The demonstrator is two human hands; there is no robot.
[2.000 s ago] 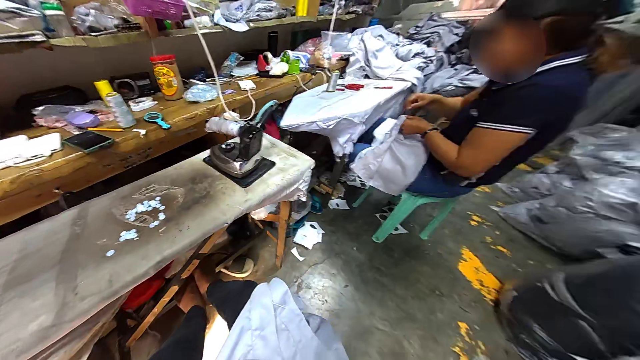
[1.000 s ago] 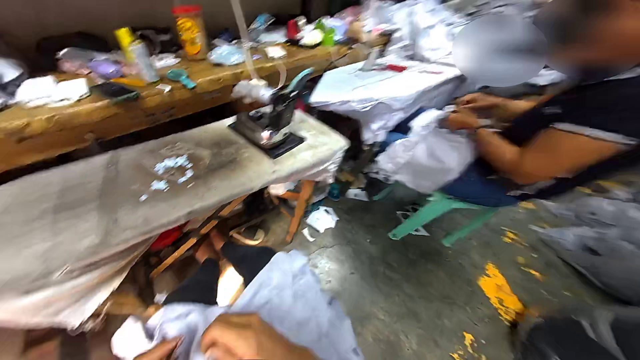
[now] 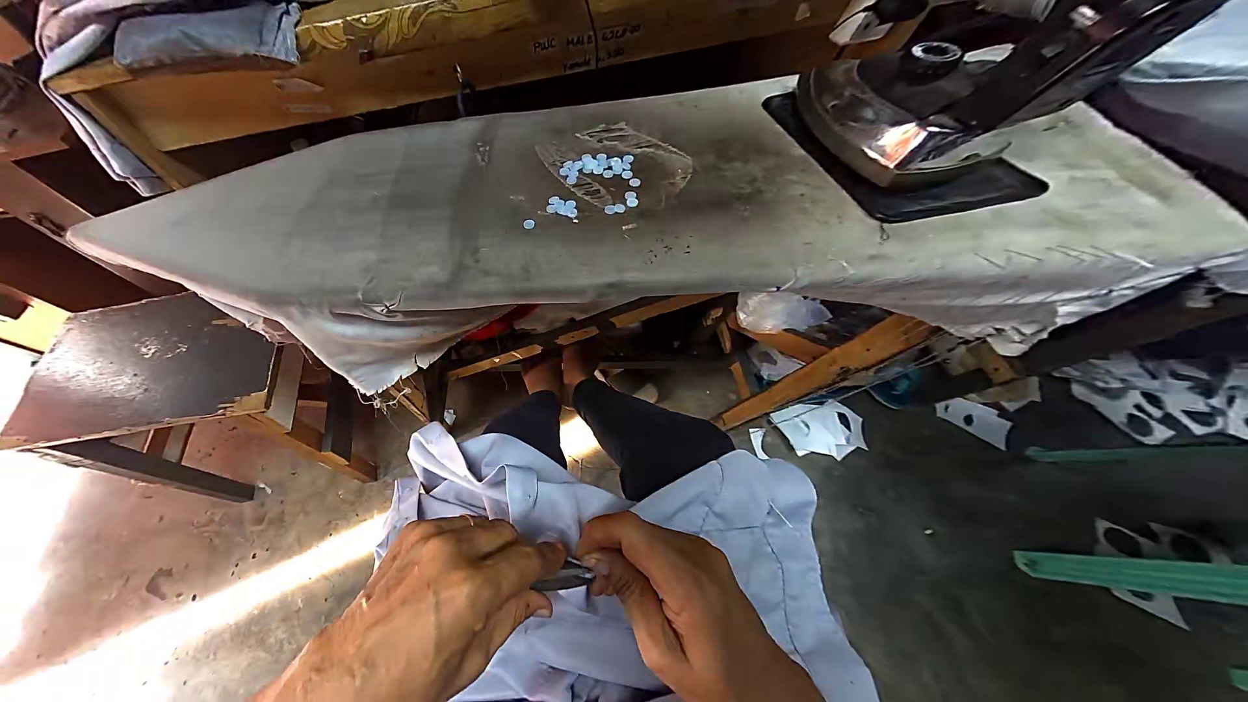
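A light blue-grey garment (image 3: 770, 526) lies across my lap. Over it, my left hand (image 3: 448, 595) and my right hand (image 3: 663, 595) meet, fingers pinched close together. A small dark metal tool (image 3: 565, 577), perhaps thread snips, shows between them; its far end reaches my right fingertips. Which hand bears its grip is partly hidden by the fingers. Small pale blue buttons (image 3: 597, 166) lie scattered on the cloth-covered ironing board (image 3: 370, 224) in front of me. At the board's right, an iron (image 3: 907, 127) rests on a black pad (image 3: 887, 200).
Behind the board runs a wooden bench (image 3: 214, 112) with folded cloth. A dark-topped stool (image 3: 146, 361) stands at the left. Wooden legs (image 3: 829, 370) brace the board. Cut scraps (image 3: 819, 429) lie on the floor, and parts of a green plastic stool (image 3: 1131, 575) show at right.
The view has turned down and left, so the co-worker is out of sight. Both hands have come into full view over the garment, with the metal tool visible between them.
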